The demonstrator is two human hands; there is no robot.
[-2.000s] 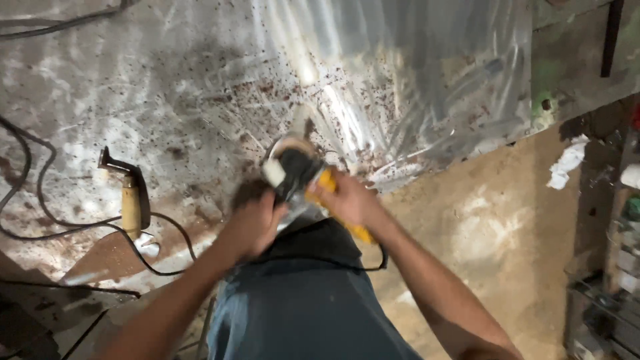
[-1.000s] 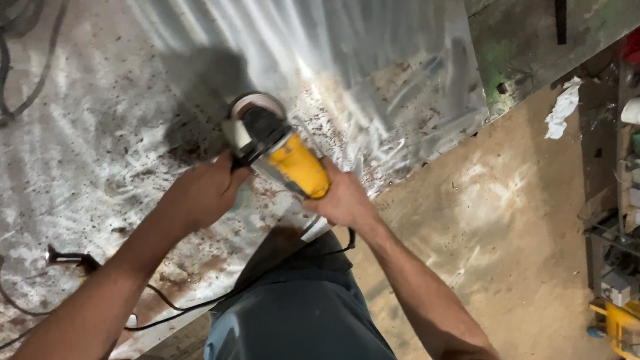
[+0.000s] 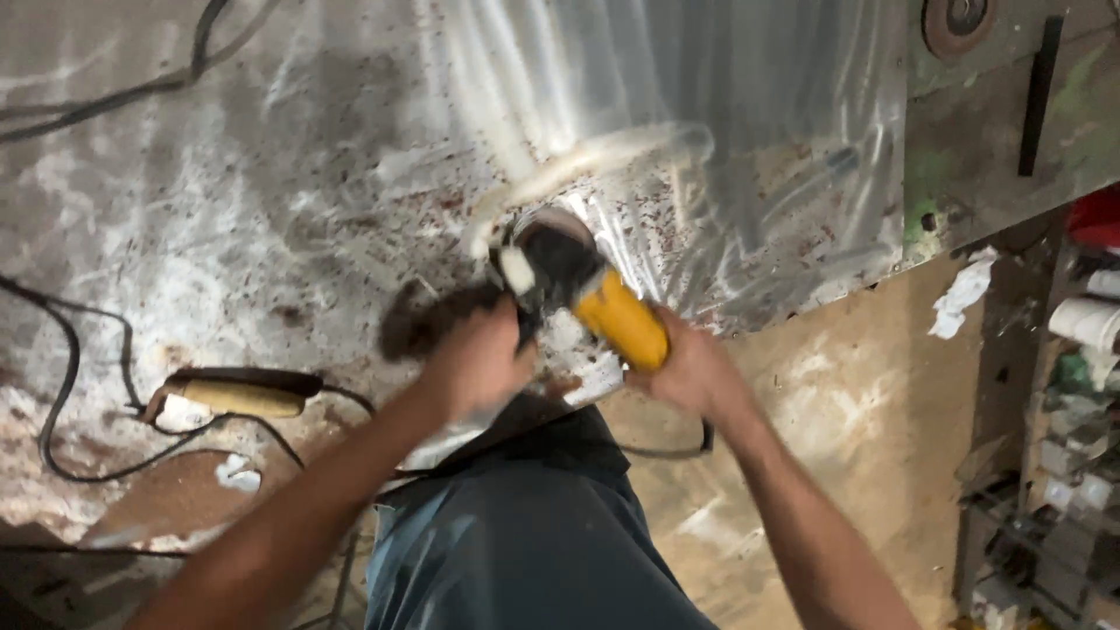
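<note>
A yellow and black angle grinder (image 3: pixel 617 315) is held over a rust-specked metal sheet (image 3: pixel 770 201), its round disc toward the sheet. Whether the disc touches the metal cannot be told. My left hand (image 3: pixel 481 359) grips the side handle by the tool's head, blurred by motion. Around the rear of the yellow body closes my right hand (image 3: pixel 687 359). Bright ground streaks and dark red specks mark the sheet about the disc.
At the left lies a wooden-handled tool (image 3: pixel 245 395) among black cables (image 3: pixel 70 394). A spare disc (image 3: pixel 958 22) and a dark metal bar (image 3: pixel 1041 96) rest at the upper right. Cluttered shelves (image 3: pixel 1041 472) stand at the right, near a crumpled white scrap (image 3: pixel 962 293).
The grinder, in both hands throughout, has shifted over the sheet. The wooden-handled tool at the left stood more upright in the oldest frame and now lies sideways. The view has swung.
</note>
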